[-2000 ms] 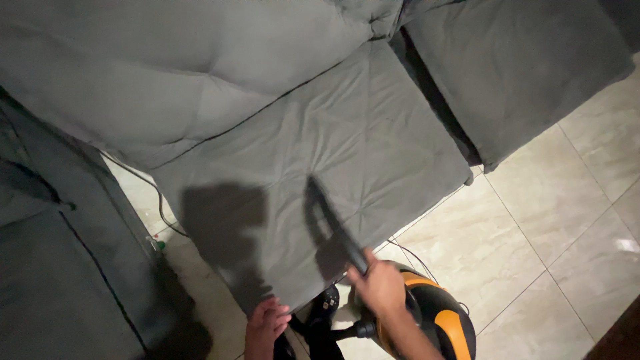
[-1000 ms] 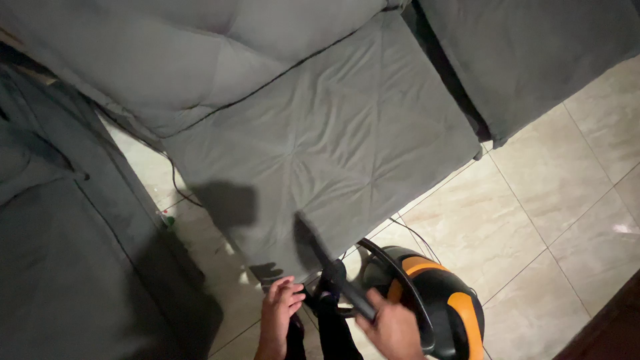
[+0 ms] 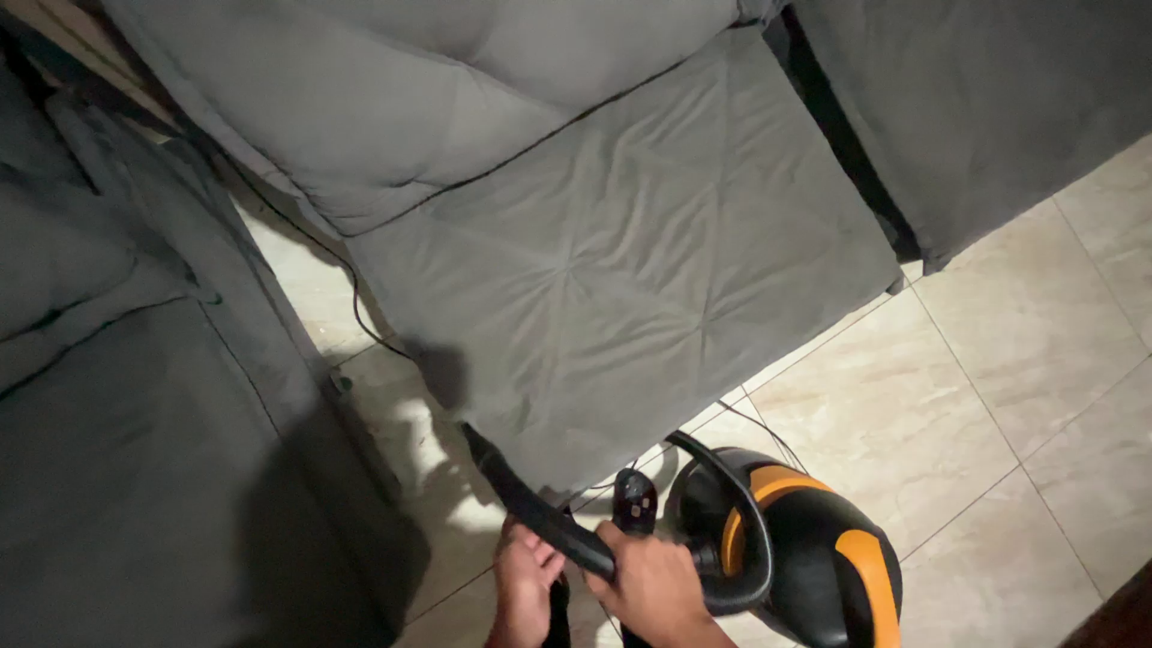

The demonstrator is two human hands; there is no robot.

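My right hand (image 3: 650, 576) is closed around the black vacuum cleaner hose end with its crevice nozzle (image 3: 531, 504). The nozzle's tip reaches the near left corner of the grey sofa seat (image 3: 621, 270). Just left of the tube, my left hand (image 3: 529, 562) is beside its underside with fingers slightly curled; whether it touches the tube I cannot tell. From my right hand the hose curves over the black and orange vacuum cleaner (image 3: 810, 549), which stands on the floor at the lower right.
Another grey sofa section (image 3: 999, 108) is at the upper right, past a dark gap. A grey sofa (image 3: 135, 486) fills the left side. A black cable (image 3: 355, 297) runs down between them to the tiled floor (image 3: 972, 396). My shoe (image 3: 635, 499) is below the seat's front edge.
My right hand has moved the nozzle from over the middle of the seat to its near left corner. My left hand remains low, near the tube.
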